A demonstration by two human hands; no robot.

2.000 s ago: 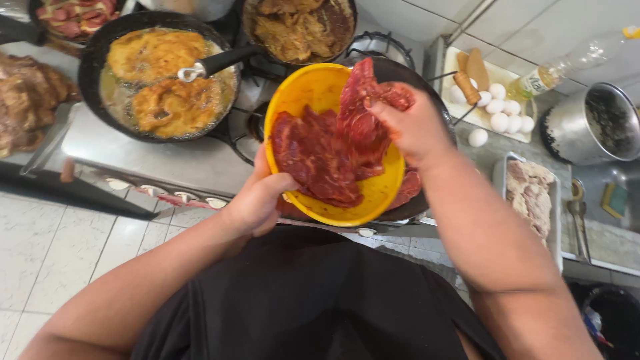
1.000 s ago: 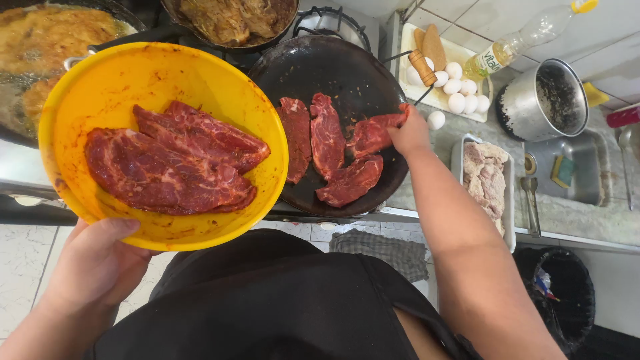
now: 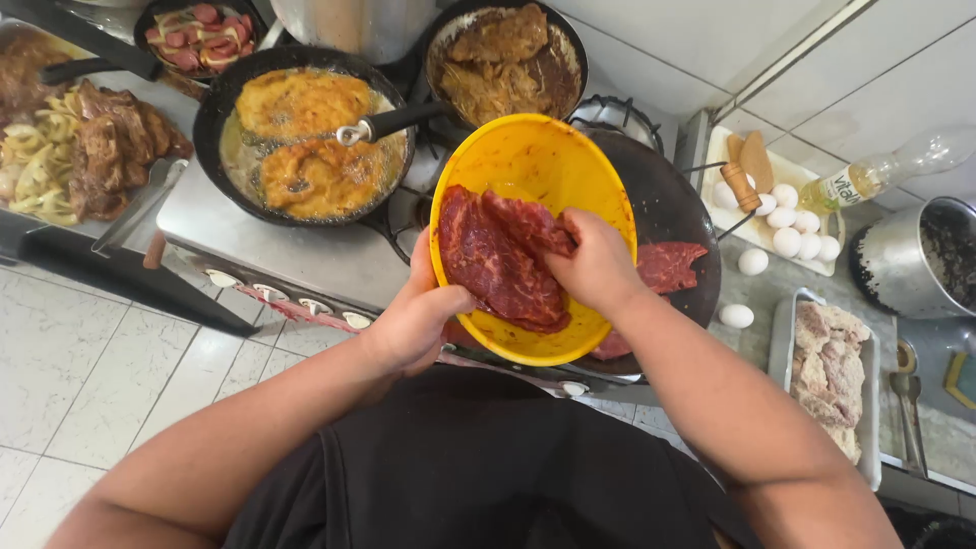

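My left hand [image 3: 415,313] grips the rim of a yellow plastic bowl [image 3: 526,141], tilted, with the thumb over its edge. Raw seasoned beef slices [image 3: 499,267] lie in the bowl. My right hand [image 3: 598,263] reaches inside and pinches the end of one raw beef slice [image 3: 526,217]. Behind the bowl, partly hidden by it, is a dark round griddle pan [image 3: 648,187] on the stove. Raw beef pieces [image 3: 671,265] lie on that pan; the bowl and my right forearm cover part of them.
Breaded cutlets [image 3: 324,171] fry in oil in a black frying pan [image 3: 206,145] at left. A smaller pan of browned meat [image 3: 503,69] has its handle towards that pan. At right are eggs [image 3: 785,217], some loose on the counter, an oil bottle [image 3: 846,183], a pot [image 3: 907,267] and a tray of coated meat [image 3: 831,366].
My right hand has moved from a beef piece on the griddle pan back into the bowl, onto another slice. The view has shifted left.
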